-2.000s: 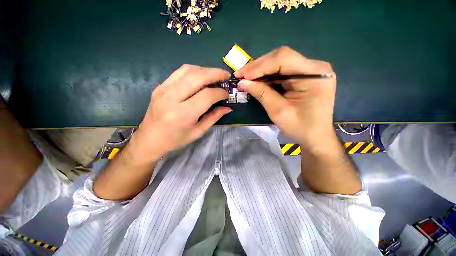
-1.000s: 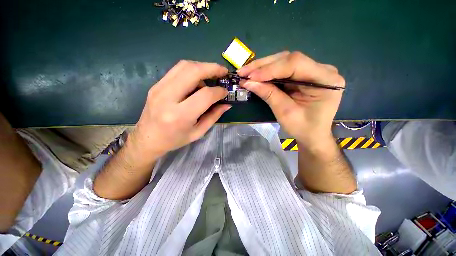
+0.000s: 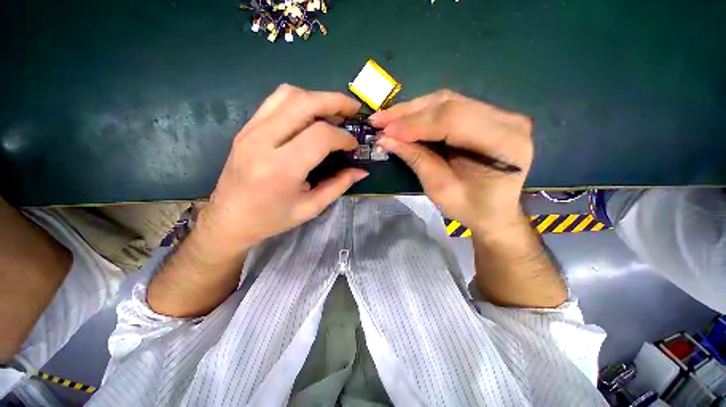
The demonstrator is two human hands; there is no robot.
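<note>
A dark circuit board (image 3: 366, 149) with silver squares is between my hands near the bench's front edge. My left hand (image 3: 288, 163) grips its left side with the fingertips. My right hand (image 3: 462, 151) holds the dark tweezers (image 3: 495, 163) like a pen, with its fingertips at the board's upper right. The tweezers' tips are hidden by my fingers. A battery cell (image 3: 374, 84) with a white face and yellow edges lies just beyond the board. Any leads between them are too small to tell.
A pile of small dark wired parts with pale ends (image 3: 288, 17) lies at the far left of the green bench (image 3: 159, 103). Bits of cream pieces show at the top edge. A person's arm (image 3: 30, 278) is at the left, a white sleeve (image 3: 677, 238) at the right.
The tweezers' rear end has tilted down towards me, and my right hand has rolled slightly. The piles and battery sit higher in the picture than two seconds ago. Both hands stay at the board.
</note>
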